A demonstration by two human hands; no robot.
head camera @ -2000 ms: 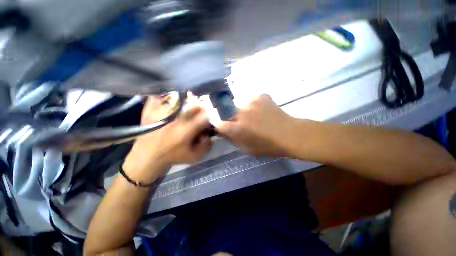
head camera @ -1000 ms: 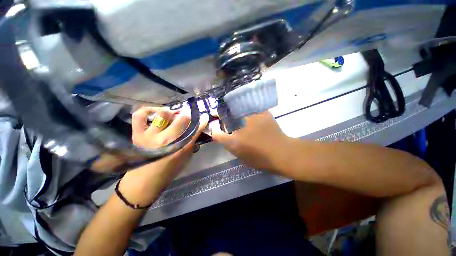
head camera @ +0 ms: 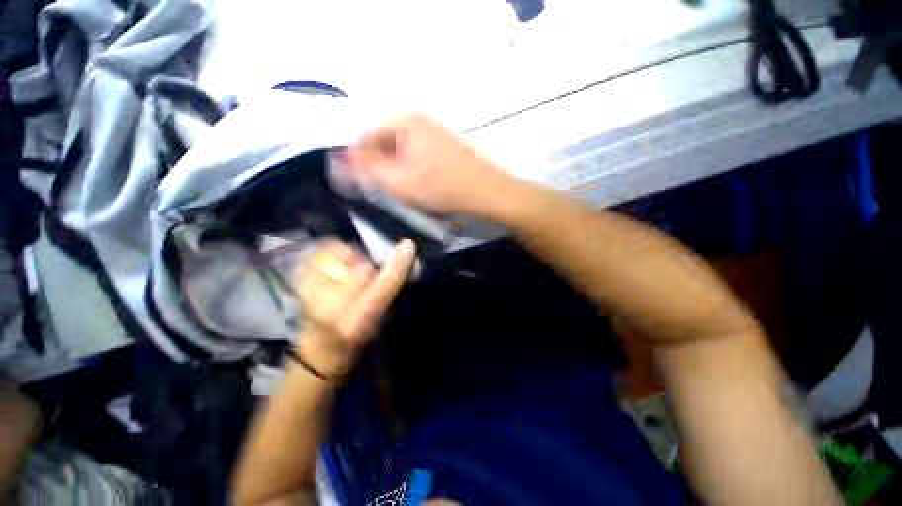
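Observation:
A light grey garment panel (head camera: 223, 163) with black edging lies heaped over the left part of the table and hangs over its front edge. My right hand (head camera: 401, 163) pinches the upper edge of the black and grey cloth. My left hand (head camera: 341, 292) is lower and nearer my body, against the same cloth, with its fingers extended and blurred; whether it grips the cloth cannot be told. A black part of the cloth (head camera: 297, 198) lies between the two hands.
Black-handled scissors (head camera: 781, 64) lie at the upper right, with dark scraps (head camera: 872, 44) beside them. The ruler-marked table edge (head camera: 633, 163) runs across the right. Dark items lie below the table at the left.
The view has turned away from the machine head, which is out of the picture. Both hands have left the needle area and are at the grey and black cloth near the table's front edge.

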